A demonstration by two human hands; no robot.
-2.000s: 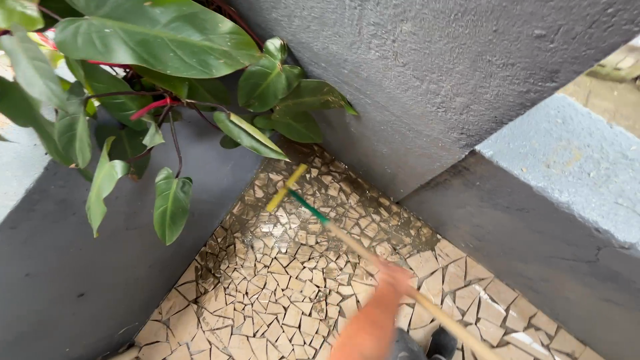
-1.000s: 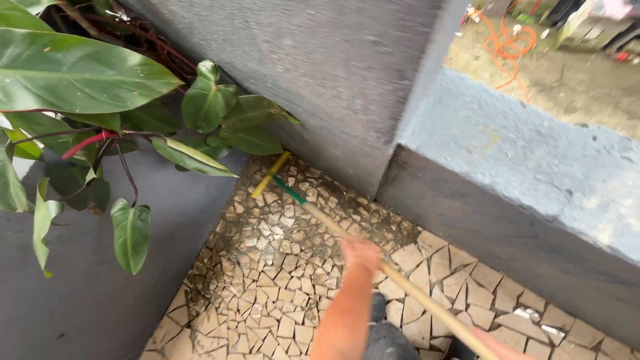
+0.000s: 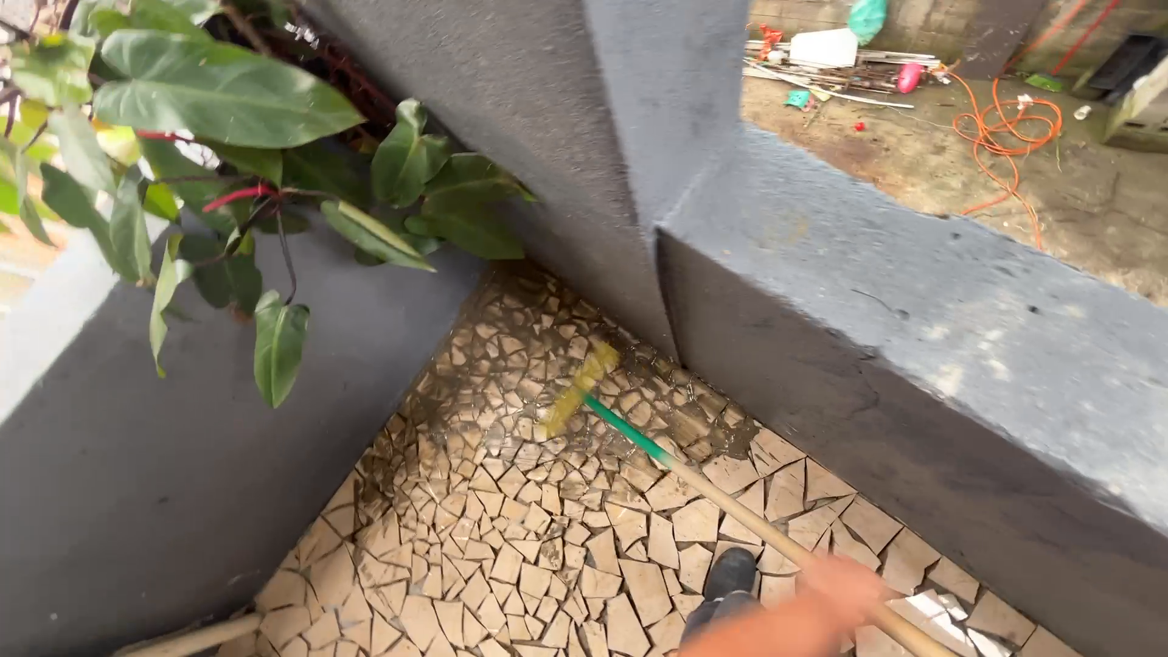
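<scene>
My left hand (image 3: pixel 841 589) is closed around the wooden handle of a long-handled floor brush or squeegee (image 3: pixel 730 506). A green section (image 3: pixel 630 429) joins the handle to its narrow yellow head (image 3: pixel 581 390), which is blurred. The head rests on wet, dark-stained floor of broken beige tiles (image 3: pixel 511 538), near the corner between two grey walls. My right hand is out of view, and the handle's rear end runs out of the frame at the lower right.
A leafy plant (image 3: pixel 219 91) overhangs the left grey wall (image 3: pixel 210 438). A low wall with a pale ledge (image 3: pixel 876 265) borders the right. My shoe (image 3: pixel 732 573) stands on the tiles, with white fragments (image 3: pixel 944 620) at the right. Another pole (image 3: pixel 192 636) lies bottom left.
The yellow head has come back from the corner under the leaves onto the more open tiles. My right hand, partly seen one second ago, is out of the frame. The view has shifted.
</scene>
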